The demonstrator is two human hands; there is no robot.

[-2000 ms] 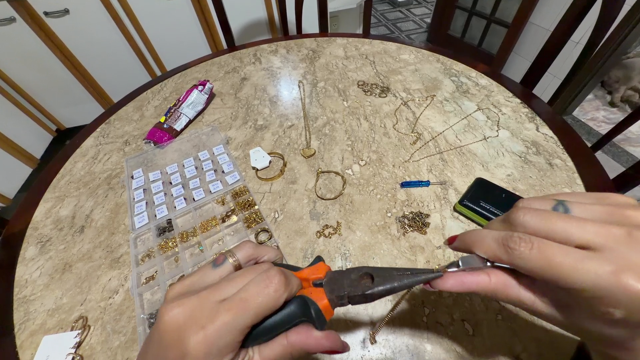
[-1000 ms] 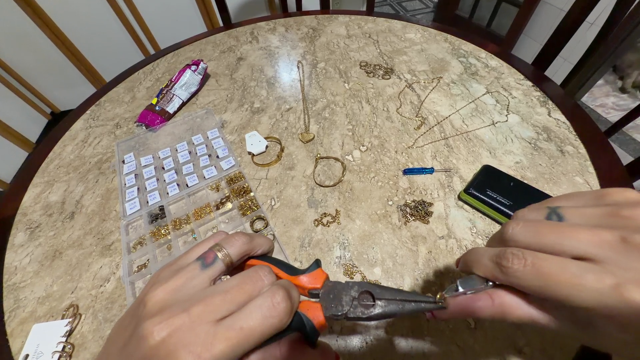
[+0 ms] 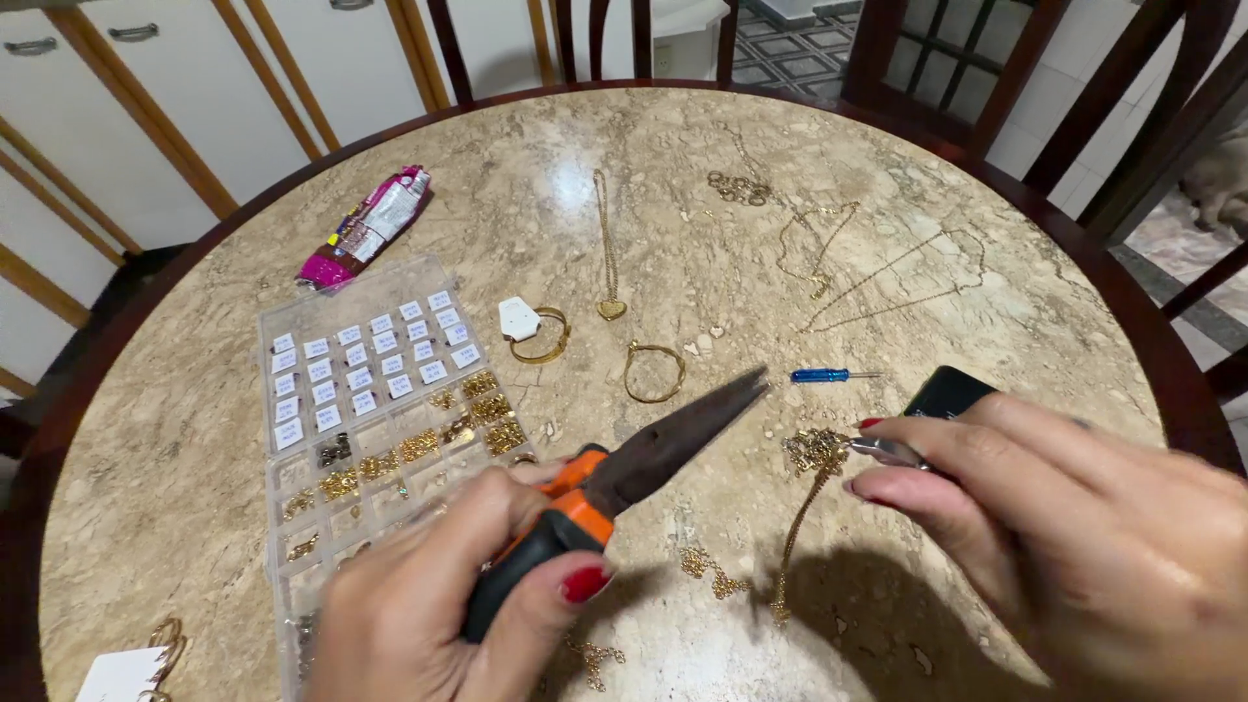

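My left hand (image 3: 458,585) grips long-nose pliers (image 3: 673,439) with orange and black handles; their dark jaws point up and right, away from my other hand. Between thumb and fingertips, my right hand (image 3: 1014,507) pinches a small silver metal tool (image 3: 889,451). A gold chain (image 3: 801,531) hangs near its tip, over or beside a heap of chain (image 3: 811,448); whether they touch is not clear. Below the plier jaws lies another small gold chain (image 3: 717,572). A gold bracelet (image 3: 654,374) and a blue-handled screwdriver (image 3: 822,375) lie farther back.
A clear compartment box (image 3: 366,424) holds labelled bags and gold findings at left. Behind it is a pink wrapper (image 3: 366,229). A carded bangle (image 3: 539,336), a heart-pendant necklace (image 3: 610,308), several fine chains (image 3: 897,283) and a black case (image 3: 946,390) lie on the round stone table (image 3: 507,195).
The plier jaws, earlier at the small silver tool in my right fingers, are now apart from it and angled upward. A gold chain now shows hanging by my right fingertips.
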